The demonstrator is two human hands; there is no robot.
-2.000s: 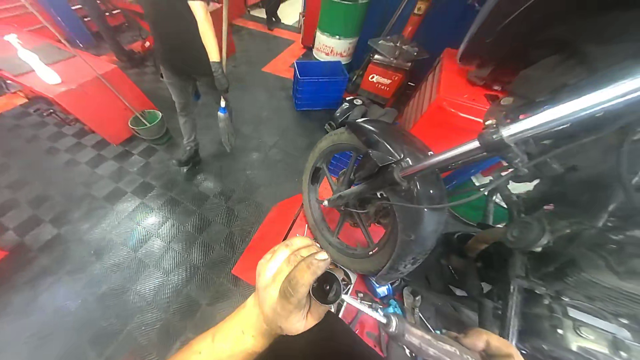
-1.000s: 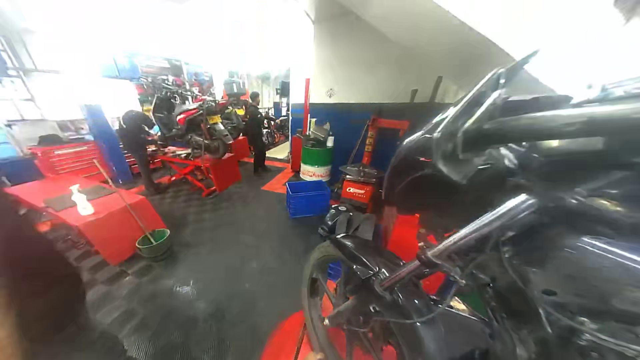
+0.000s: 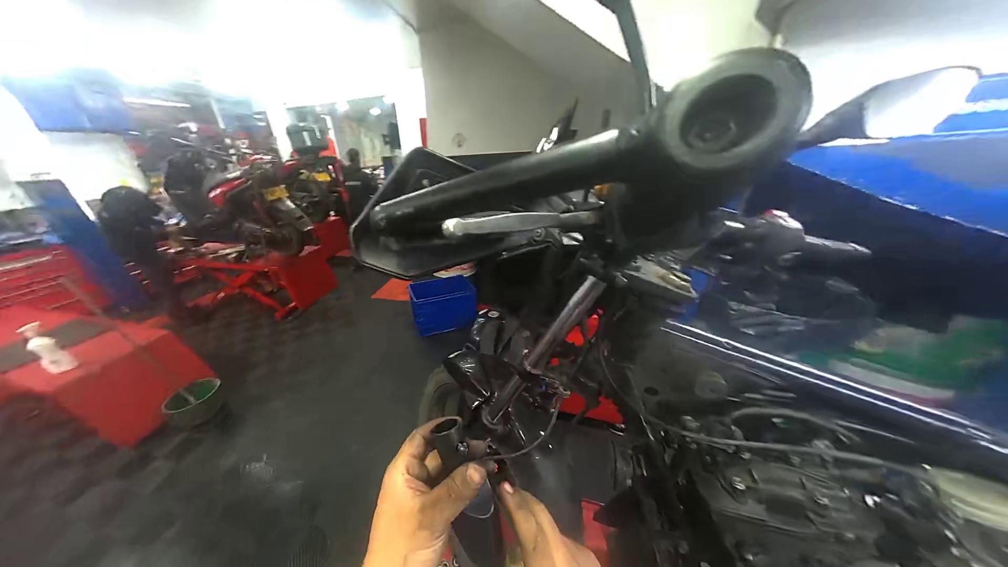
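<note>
In my left hand, low at the centre, is a dark cylindrical part with an open round end facing up. My right hand is just to its right, fingertips close to the part; whether it grips anything is not plain. Behind both hands stand a motorcycle's front wheel and a fork tube. Above them reach the handlebar grip, a silver lever and a black hand guard. A thin cable runs down beside the fork to near my fingers.
The motorcycle's engine side fills the lower right. A blue crate sits on the floor ahead. At left are a red bench with a spray bottle, a green bucket, and people near motorcycles on a red lift.
The view has lifted and shifted toward the handlebar. Both hands are now close together at the dark part; the long silver-ended tool seen two seconds ago no longer shows.
</note>
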